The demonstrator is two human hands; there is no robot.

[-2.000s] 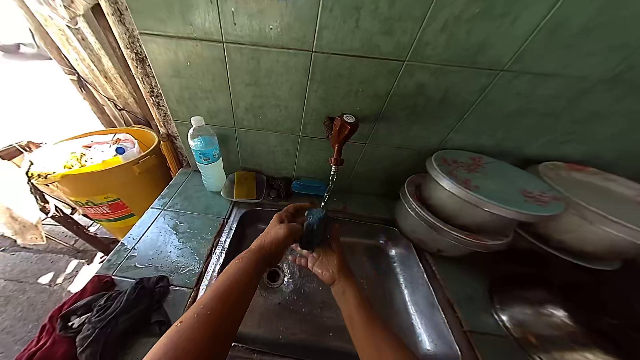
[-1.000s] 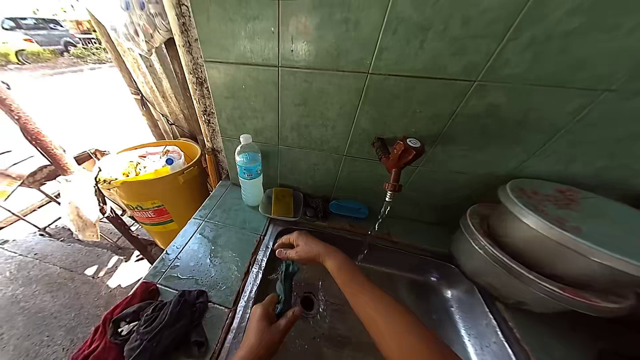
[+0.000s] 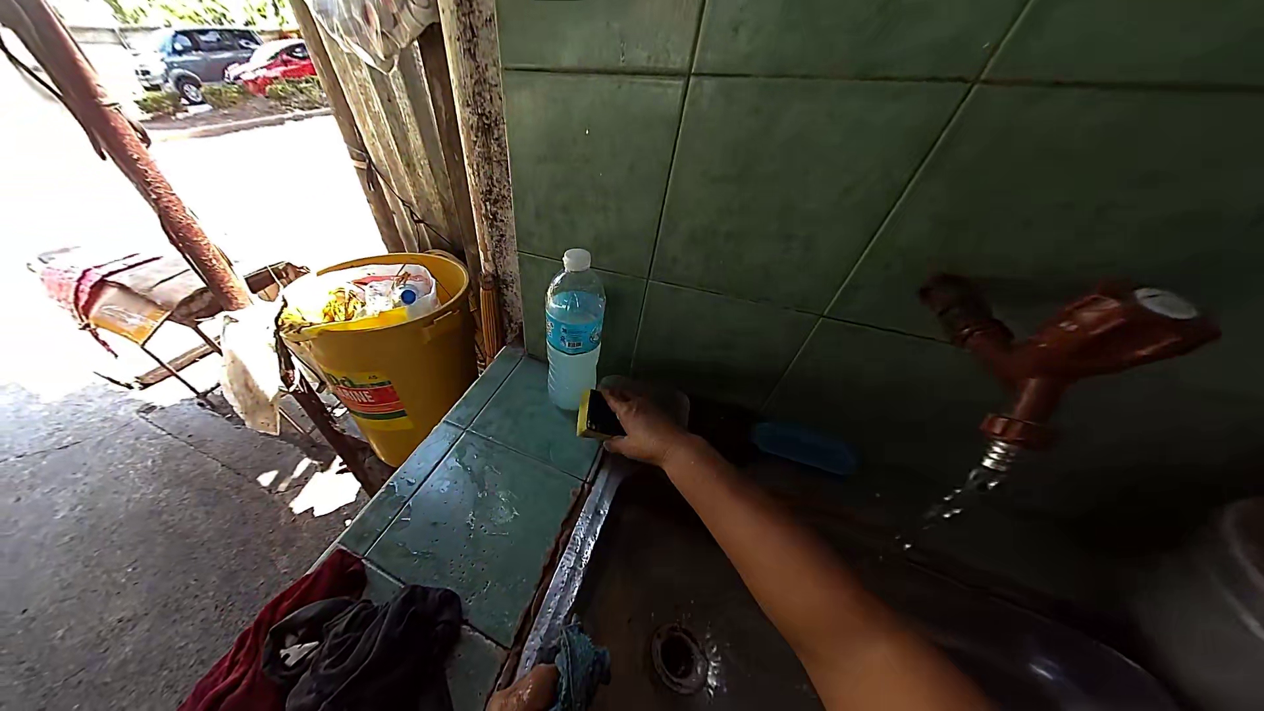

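Note:
My right hand (image 3: 644,425) grips a yellow sponge with a dark face (image 3: 598,415) at the sink's back left corner, just in front of a plastic bottle of cloudy liquid (image 3: 575,336). At the bottom edge, my left hand (image 3: 528,688) holds a wet blue-green cloth (image 3: 581,664) by the left rim of the metal sink (image 3: 583,553). Water runs from the red-brown faucet (image 3: 1037,385). Behind my right hand, a clear dish is partly hidden.
A blue plastic item (image 3: 805,447) lies behind the sink. Dark and red cloths (image 3: 370,647) rest on the wet tiled ledge (image 3: 464,533). Beyond it stands a yellow bucket (image 3: 415,365) filled with refuse. A blurred pot (image 3: 1224,573) is at the right.
My right hand has left the cloth and reached to the back corner, where it has taken hold of the sponge. The cloth remains in my left hand. The view has swung left.

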